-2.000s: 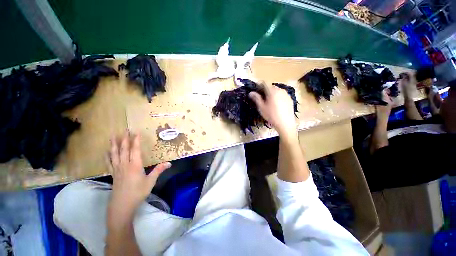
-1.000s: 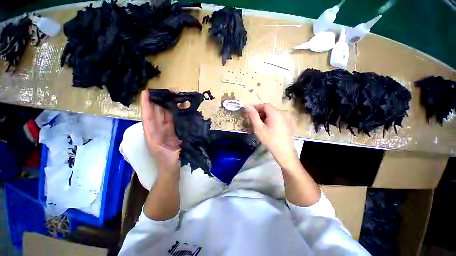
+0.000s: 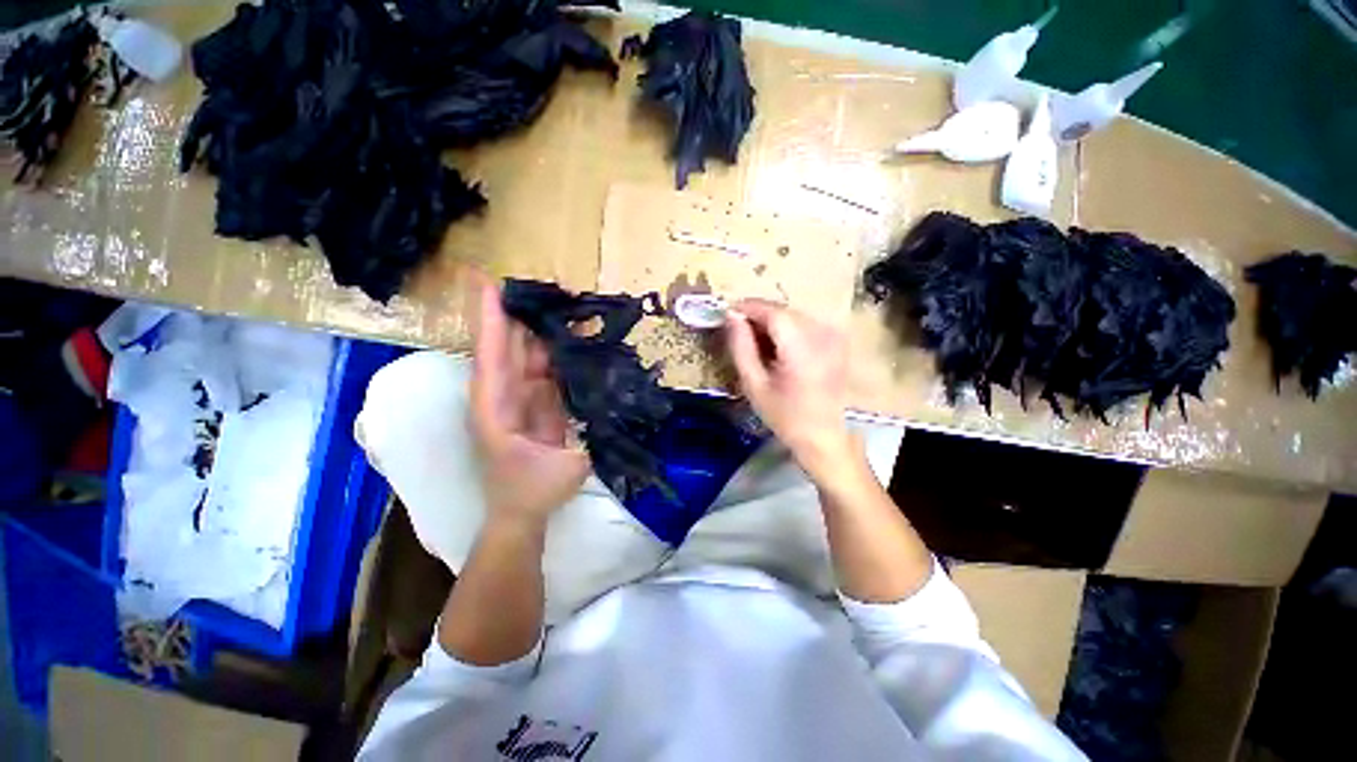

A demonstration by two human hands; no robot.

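Note:
My left hand [image 3: 521, 410] holds a limp black part [image 3: 603, 390] above my lap at the bench edge. The part has openings near its top and jagged lower ends. My right hand [image 3: 789, 372] has its thumb and fingertips pinched together beside the small white glue dish [image 3: 700, 310]. Something thin and pale seems to be at its fingertips, too small to tell clearly. The dish sits on the cardboard mat [image 3: 633, 238], among brown specks.
Black heaps lie left [image 3: 342, 134], centre back [image 3: 700, 90] and right [image 3: 1057, 313]. White squeeze bottles [image 3: 1030, 157] are grouped behind the right heap. Thin sticks [image 3: 841, 198] lie on the board. A lined blue crate [image 3: 316, 521] is low left, an open carton [image 3: 1213, 521] low right.
Since two seconds ago, my right hand has left the right heap and come to the dish, and my left hand has taken a black part. In the last second the part moved slightly toward the dish.

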